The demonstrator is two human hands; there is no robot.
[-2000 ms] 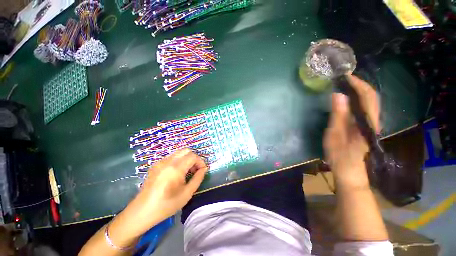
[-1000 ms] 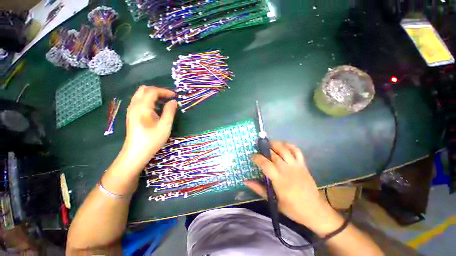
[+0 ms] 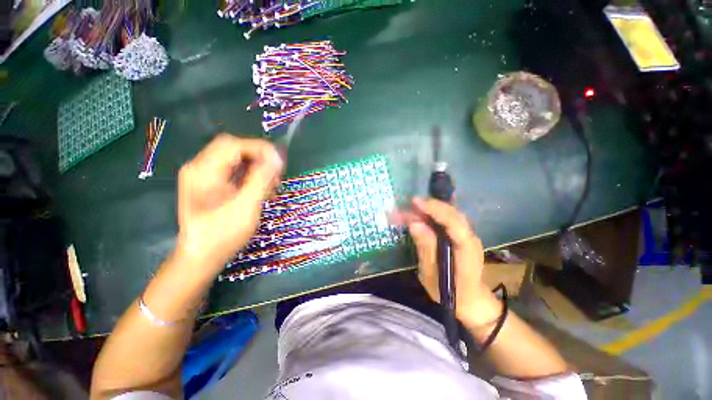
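Note:
My left hand (image 3: 222, 191) has its fingertips closed on a blurred wire lead (image 3: 294, 129), which points up toward the loose wire pile (image 3: 300, 78). My right hand (image 3: 453, 254) holds the black soldering iron (image 3: 445, 266) upright beside the panel, its blurred metal tip pointing away from me and touching nothing. The green PCB panel (image 3: 363, 203) lies near the front edge. Rows of coloured leads cover its left part, and my left hand hides their upper left end. The right part of the panel shows bare boards.
The tip-cleaning pot (image 3: 519, 109) stands at the upper right, with a yellow sponge tray (image 3: 644, 39) beyond. A bare PCB panel (image 3: 95, 121) and small wire group (image 3: 153, 147) lie left. Bundled leads (image 3: 140, 56) are upper left. A red-handled tool (image 3: 76, 293) lies at the left edge.
My right hand has moved from the pot back to beside the panel with the iron. My left hand went from the panel to the wire pile and has drawn back slightly with a lead.

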